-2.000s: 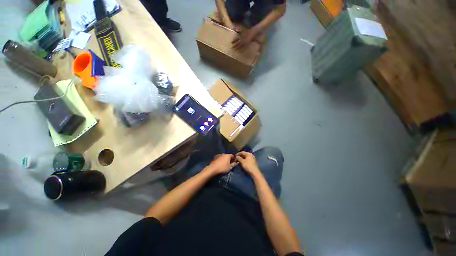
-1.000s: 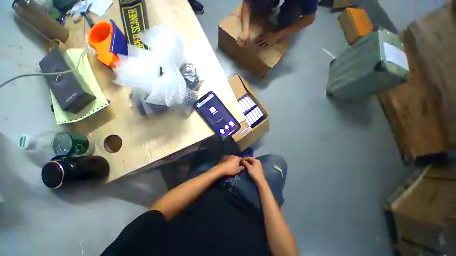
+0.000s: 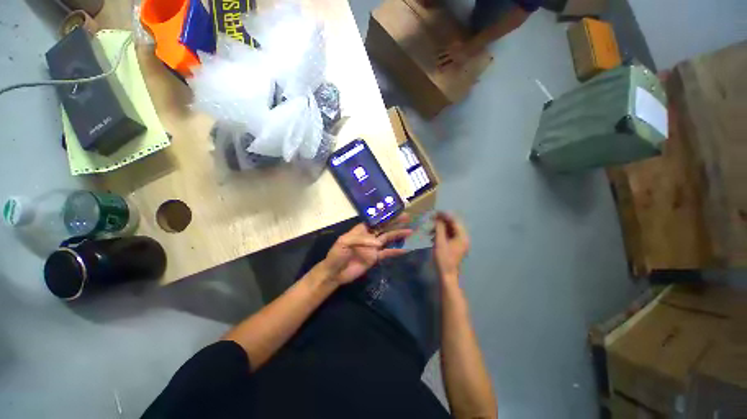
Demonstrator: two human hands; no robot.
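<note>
The smartphone [image 3: 366, 183] lies face up at the desk's near right edge, its screen lit with icons. My left hand [image 3: 359, 253] is just below it, palm up with its fingers spread, and does not hold the phone. My right hand [image 3: 450, 245] is raised to the right of it, fingers curled and blurred. Something faint shows between the hands, too blurred to tell, and I cannot tell if the right hand holds anything.
The desk [image 3: 246, 221] bears a bubble-wrapped bundle [image 3: 278, 106], an orange and blue dispenser [image 3: 176, 33], a black box [image 3: 94, 94] and a black flask [image 3: 105, 266]. An open carton [image 3: 422, 200] stands beside it. Another person's hand rests on a carton [image 3: 418, 53]. A green parcel [image 3: 590, 123] stands right.
My hands were together on my lap; they have come apart and risen, the left one opening towards the phone. The view has shifted, and the coworker is now mostly cut off.
</note>
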